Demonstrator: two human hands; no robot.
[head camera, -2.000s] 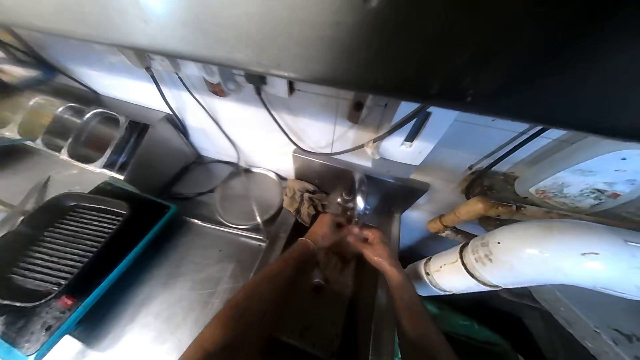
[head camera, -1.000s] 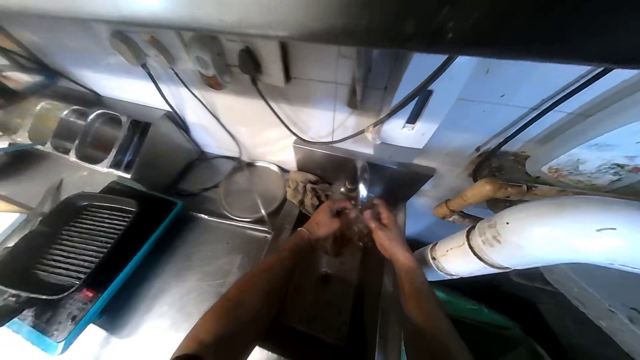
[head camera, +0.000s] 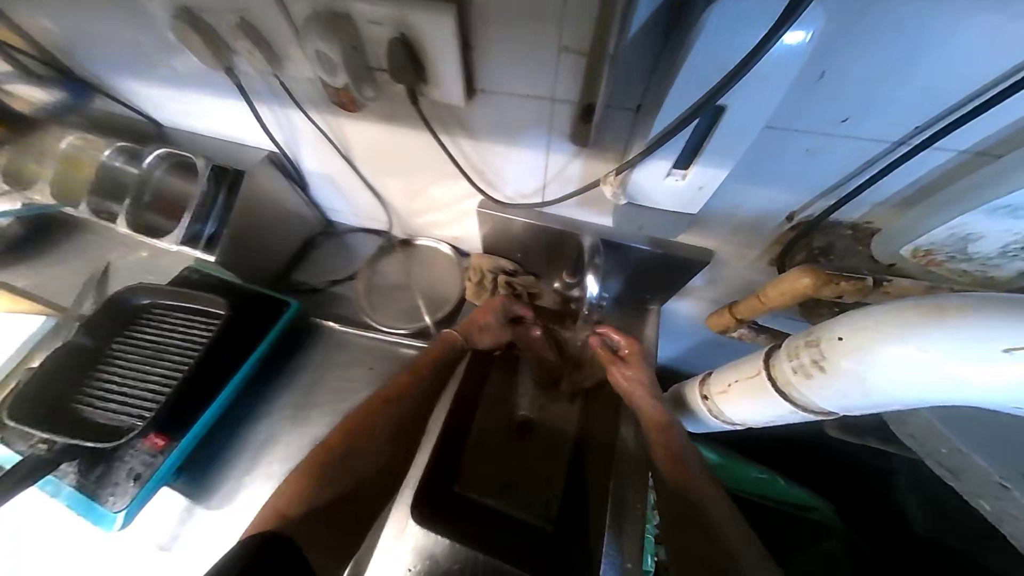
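Observation:
Over a small, deep steel sink (head camera: 520, 448) below a metal faucet (head camera: 592, 276), my left hand (head camera: 500, 324) and my right hand (head camera: 626, 364) hold a wet brown cloth (head camera: 560, 356) stretched between them. My left hand grips its left end, near the sink's back left corner, and my right hand pinches its right end. The cloth is dark and blurred, so its full outline cannot be told. A crumpled beige cloth (head camera: 500, 276) lies on the sink's back left edge, just behind my left hand.
Left of the sink, a round metal strainer (head camera: 410, 284) lies on the steel counter (head camera: 320, 400). Farther left are a ridged grill pan (head camera: 148, 360) on a teal-edged cooker and a rack of steel containers (head camera: 164, 192). A thick white pipe (head camera: 896, 352) runs close on the right; plugs and cables hang behind.
My hands were close together under the faucet; they have moved apart, with the brown cloth spread between them. The view has shifted closer to the sink.

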